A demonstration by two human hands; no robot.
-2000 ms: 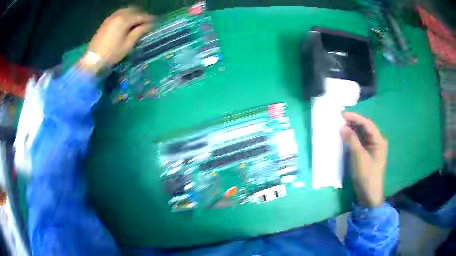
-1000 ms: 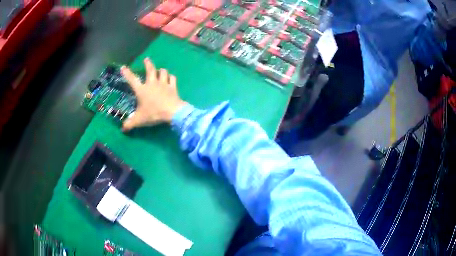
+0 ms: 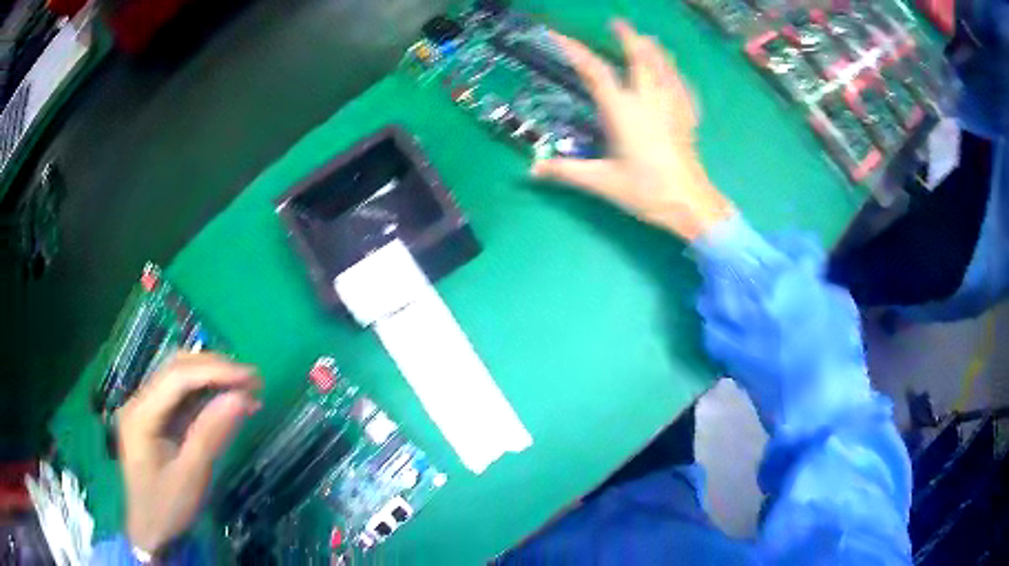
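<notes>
A green circuit board (image 3: 515,88) lies near the mat's far edge. My right hand (image 3: 653,133) spans its right end, index finger at one edge and thumb at the other. My left hand (image 3: 183,448) is blurred, with curled fingers and thumb close together, above the gap between two more boards. One board (image 3: 138,337) is at the left edge and partly hidden by the hand; the other board (image 3: 332,464) is at the front. Whether my left fingertips hold anything small cannot be told. A white label strip (image 3: 454,381) hangs from the open black box (image 3: 376,210) onto the mat.
The green mat (image 3: 620,321) bears the boards and the box. Small boards on red-pink backing (image 3: 852,88) are at the upper right. Part of a person in blue (image 3: 985,243) is at the right edge. A crumpled white heap (image 3: 61,514) is at the lower left.
The view has swung left, bringing my left hand and the two left boards into view. The far board, with my right hand at its end, has shifted further onto the mat.
</notes>
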